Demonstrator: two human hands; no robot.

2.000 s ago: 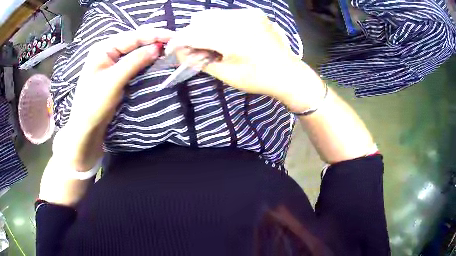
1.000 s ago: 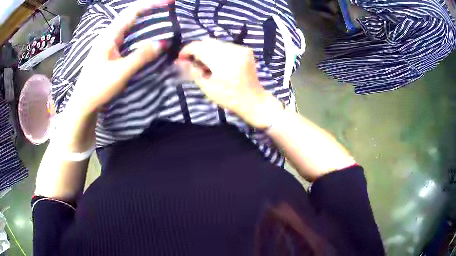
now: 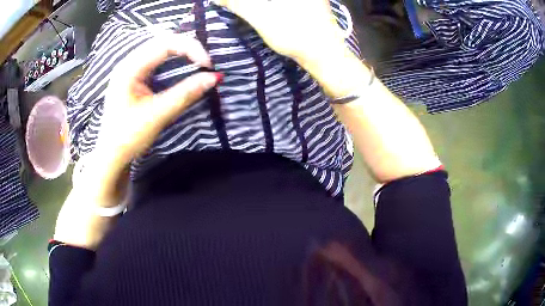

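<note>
A navy-and-white striped garment lies bunched over the lap, with several narrow dark tapes running across its stripes. My left hand is on its left part, thumb and forefinger pinching the leftmost dark tape near the middle. My right hand is at the top of the picture, above the garment, and its fingers are partly cut off by the top edge. What it holds is hidden; no scissors show.
A pink basket stands at left, below a tray of small dark and red items. More striped garments are heaped at upper right and at the left edge. A wood-edged table is at upper left.
My right hand has moved up and away from my left hand to the top edge. The silver blades seen earlier are out of sight. My left hand has shifted slightly along the garment.
</note>
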